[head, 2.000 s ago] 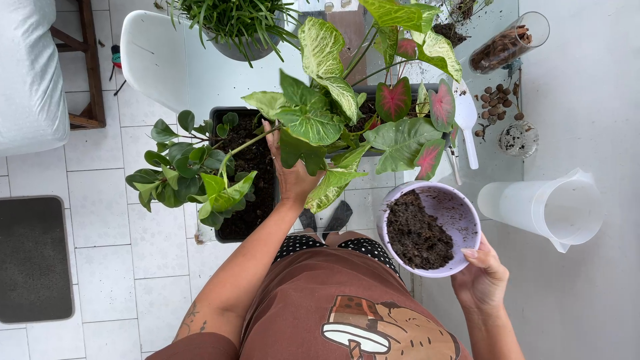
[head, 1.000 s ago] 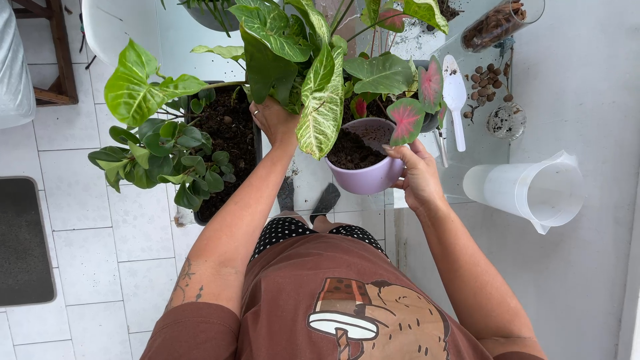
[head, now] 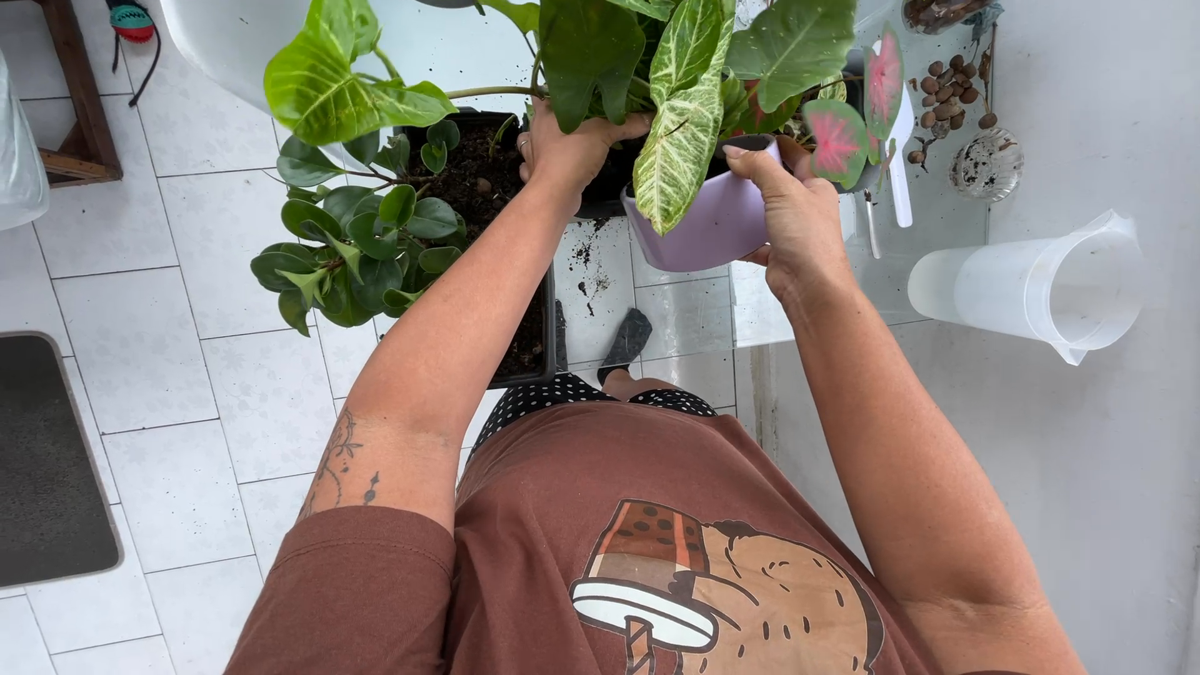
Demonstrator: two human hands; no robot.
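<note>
My right hand (head: 792,211) grips the rim and side of a lilac pot (head: 703,220), which is tilted beside a dark planter; its soil is hidden from this angle. Among the stems of the leafy arrowhead plant (head: 689,112) is my left hand (head: 572,155), fingers partly hidden under the leaves, so what they hold cannot be made out. Left of that hand, a black rectangular planter (head: 548,323) holds dark soil and a bushy green plant (head: 366,220). Pink-centred caladium leaves (head: 837,141) hang just above my right hand.
A glass table (head: 769,323) bears a white plastic scoop (head: 900,178), clay pebbles (head: 947,92), a small glass dish (head: 987,165) and, at the right, a translucent pitcher (head: 1022,281) lying on its side. A white chair (head: 225,56) stands at the upper left. Spilled soil specks lie near the planters.
My right hand has brought the lilac pot leftward and up to the plants and tilted it. The pot's soil showed earlier. My left hand stays among the stems.
</note>
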